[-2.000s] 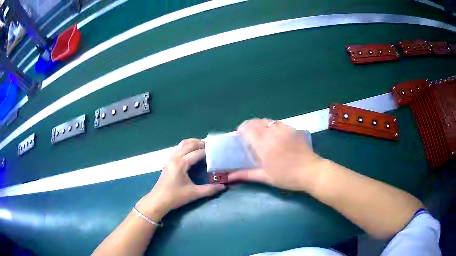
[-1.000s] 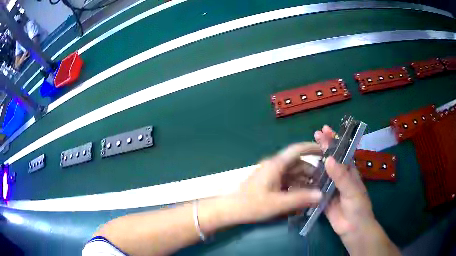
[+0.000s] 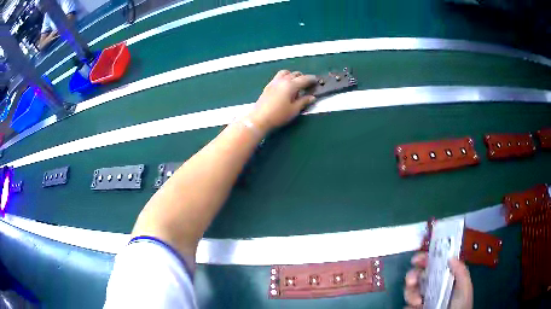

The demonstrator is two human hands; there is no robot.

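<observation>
My left hand [image 3: 283, 99] reaches far forward and grips the left end of a grey fixture plate [image 3: 336, 82] at the second white strip. My right hand [image 3: 459, 283] is at the lower right, blurred, and holds a silver-white metal plate [image 3: 445, 241] tilted upright. A red fixture base [image 3: 326, 279] with four seated parts lies on the near edge in front of me. Another red fixture [image 3: 481, 247] lies behind the right hand, partly hidden by the metal plate.
Grey fixture plates [image 3: 118, 177] lie in a row at left, one partly behind my left forearm. Red fixtures [image 3: 437, 157] lie in a row at right, beside a dense red stock [image 3: 536, 253] at far right. A red bin [image 3: 110, 63] and blue bins [image 3: 30, 107] stand upper left, near a person's arm.
My left hand has moved from my right hand out to the far strip with a grey plate. My right hand has moved lower right. A red fixture now shows on the near edge.
</observation>
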